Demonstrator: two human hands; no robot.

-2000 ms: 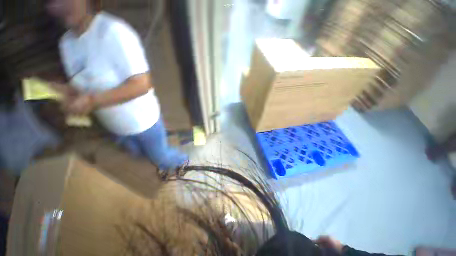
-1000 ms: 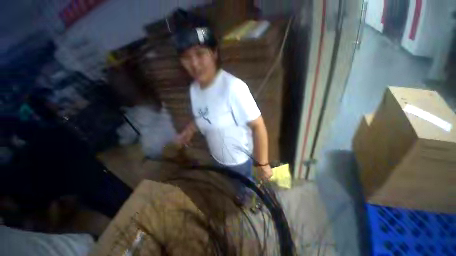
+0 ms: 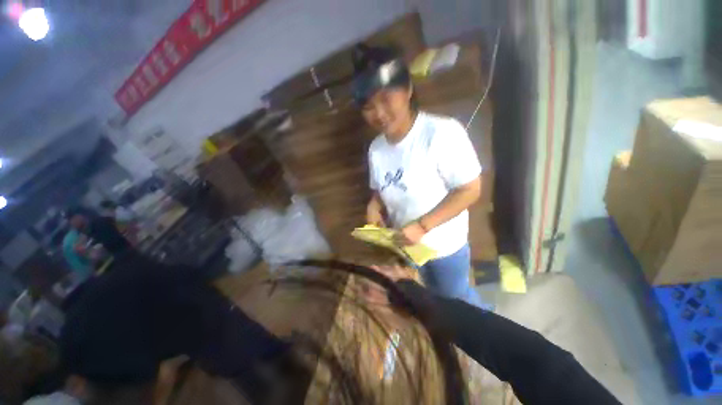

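Note:
A brown carton [image 3: 344, 336] stands at the bottom centre, behind dark curved strands, with a small white label [image 3: 390, 354] on its side. My right hand [image 3: 388, 283], in a black sleeve, reaches in from the lower right to the carton's top end. It is blurred and partly covered by strands, so its grip cannot be told. My left hand is not made out. Across the carton a person in a white T-shirt [image 3: 419, 174] holds yellow sheets [image 3: 384, 236] with both hands.
A dark-clothed figure [image 3: 146, 316] fills the lower left. Large cartons [image 3: 673, 190] stand on a blue pallet [image 3: 697, 332] at the right, past a door frame [image 3: 554, 142]. Whitish crumpled plastic [image 3: 289, 233] and stacked brown cardboard [image 3: 324, 158] lie behind. A yellow sheet [image 3: 513, 273] is by the frame.
My black-sleeved right arm has come in over the carton. The person has brought the yellow sheets in front of the body. The dark figure shows larger at the lower left; the view has shifted left.

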